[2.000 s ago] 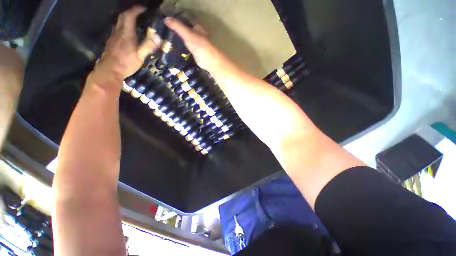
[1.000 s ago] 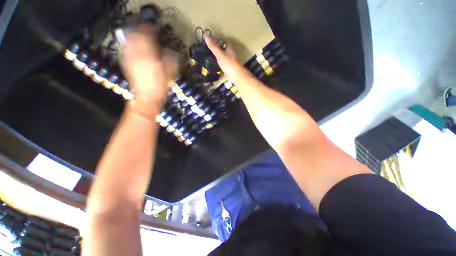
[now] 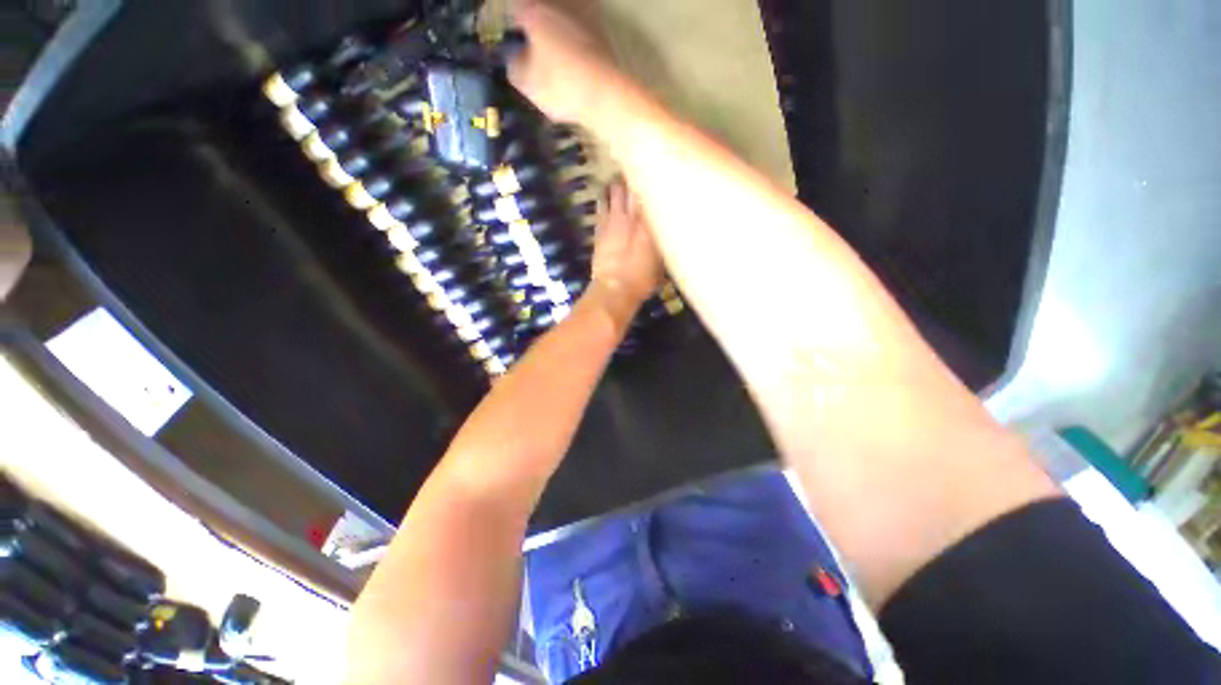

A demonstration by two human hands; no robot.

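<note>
Rows of black power adapters with cream bands (image 3: 388,221) fill part of the black tote (image 3: 917,161). One adapter (image 3: 459,118) lies flat on top of the rows near the top, its broad face up. A tan cardboard divider (image 3: 723,94) shows beyond the rows. My right hand (image 3: 556,67) is at the top of the picture by the upper rows; its fingers are partly hidden, and whether it holds anything is unclear. My left hand (image 3: 624,248) lies against the near right side of the rows, beneath my right forearm, its palm side hidden.
Several black units (image 3: 94,589) lie on the bench at the lower left. A white label (image 3: 118,371) is by the tote's left rim. Blue clothing (image 3: 683,569) is at the near rim. A green item (image 3: 1101,462) and other goods stand at the right.
My left hand has moved right, to the near side of the rows. My right hand has moved up. The clump of loose units and cords at the top has given way to rows and one flat adapter.
</note>
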